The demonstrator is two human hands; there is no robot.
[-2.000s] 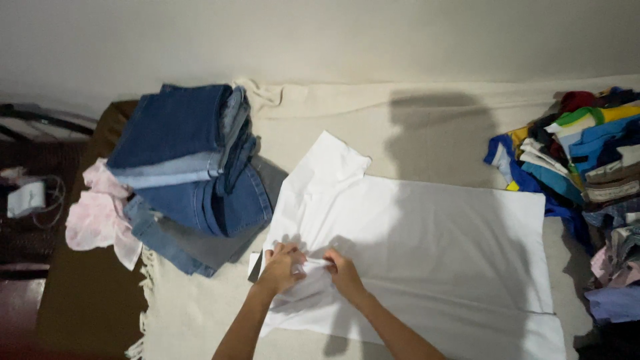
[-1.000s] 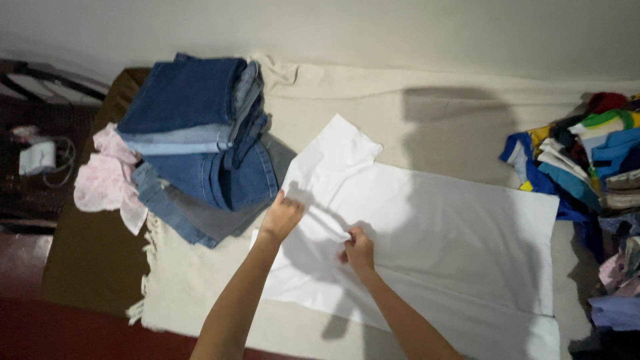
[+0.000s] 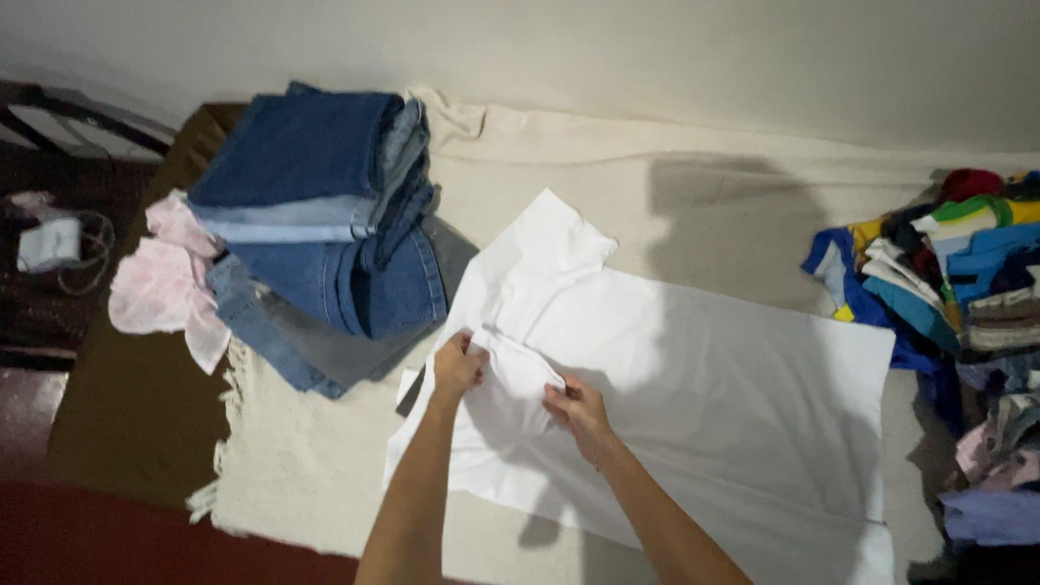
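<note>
A white T-shirt (image 3: 731, 382) lies spread sideways on a cream fringed cloth (image 3: 284, 471), one sleeve pointing toward the wall. My left hand (image 3: 459, 363) grips a fold of the shirt near its left end. My right hand (image 3: 577, 405) pinches the same raised fold a little further right, between thumb and fingers. The fold stretches between both hands. A small dark-and-white item (image 3: 410, 392) shows partly beside my left wrist; what it is I cannot tell.
Folded blue jeans (image 3: 301, 154) are stacked at the left, beside a pink garment (image 3: 166, 284). Colourful clothes (image 3: 967, 276) are piled at the right edge. A wall (image 3: 569, 65) runs behind the cloth. A white device with a cable (image 3: 50, 244) lies at the far left.
Both hands lay low on the shirt two seconds ago and have since lifted a fold. Since one second ago my left hand has moved down toward the near side.
</note>
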